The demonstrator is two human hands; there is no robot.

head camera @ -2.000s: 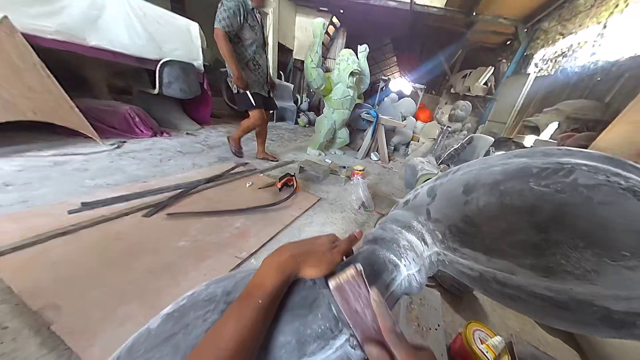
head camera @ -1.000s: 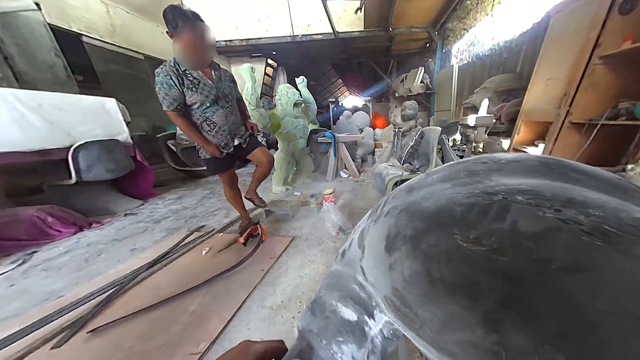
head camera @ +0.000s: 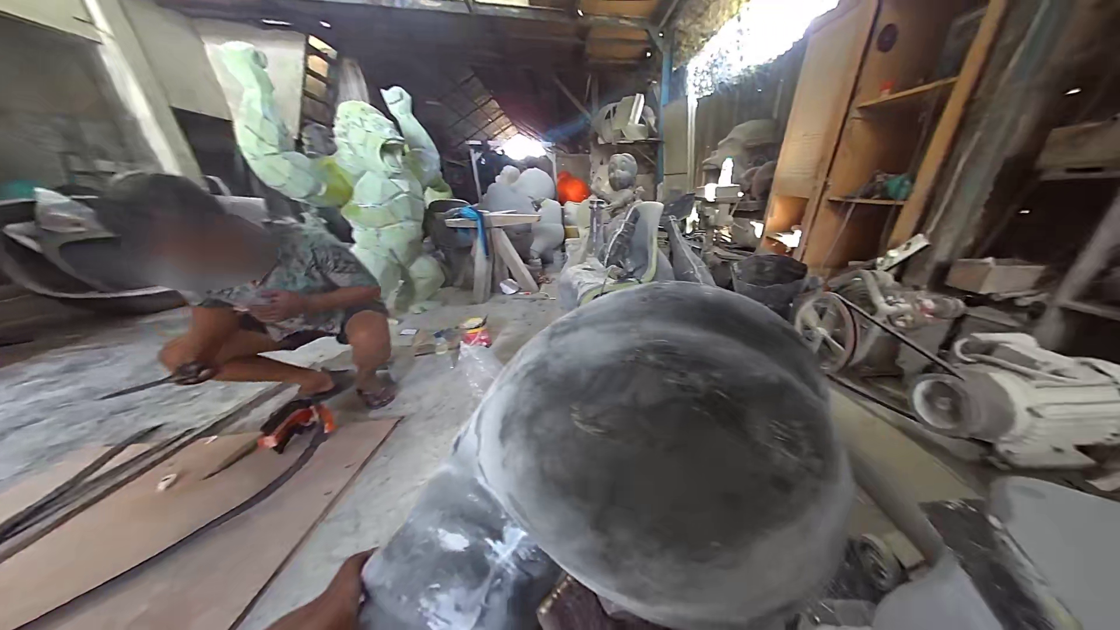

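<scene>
A large rounded grey-black form, smudged with white dust, fills the middle of the view. Its narrower, shinier part runs down toward me. At the lower left, my left hand rests against the side of that part, its fingers mostly hidden behind it. The end of a brown block shows at the bottom edge beneath the round form. My right hand is not in view.
A person crouches at the left beside brown boards bearing dark strips and an orange-black tool. A pale green gorilla figure stands behind. A belt-driven compressor and a motor are at the right.
The other person has gone from standing to crouching by the boards. Two seconds ago both my hands were visible, the right on the brown block; now only the left shows. The view has swung right.
</scene>
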